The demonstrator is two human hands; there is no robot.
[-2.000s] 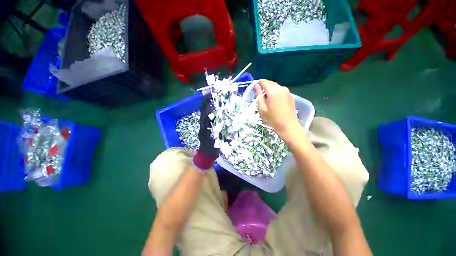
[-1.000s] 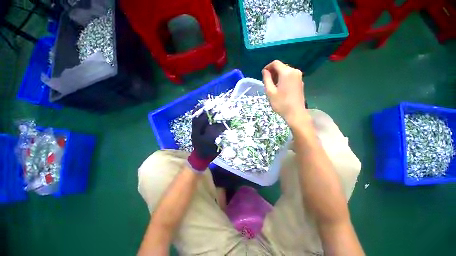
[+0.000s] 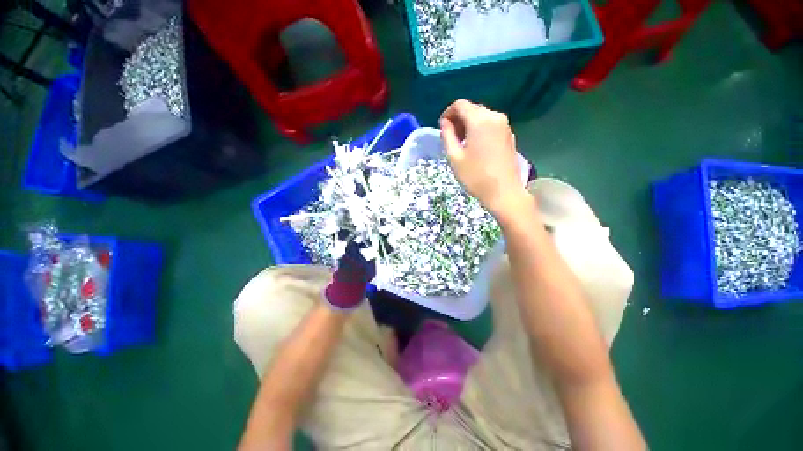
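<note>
My left hand [image 3: 354,269], in a dark knit glove with a maroon cuff, holds up a bunch of small white parts [image 3: 363,201] with thin stems sticking out. The bunch hides most of its fingers. My bare right hand [image 3: 477,145] is over the far edge of the clear tub, its fingers curled with thumb near forefinger; whether a small part is between them cannot be told. The clear tub [image 3: 467,306] holds a heap of white-and-green parts [image 3: 449,231]. It overlaps a blue crate [image 3: 280,236] that also holds such parts.
A blue crate [image 3: 682,233] of parts stands right. A green crate [image 3: 506,75] and black crate [image 3: 180,163] with parts and pale sheets stand ahead. Red stools [image 3: 339,92] stand beyond. Bagged parts [image 3: 70,295] lie in a blue crate left. A pink-purple stool [image 3: 438,365] is between my legs.
My right hand has moved off the bunch, up and away from my left hand. My left hand keeps the bunch, now spread wider. The view has shifted slightly.
</note>
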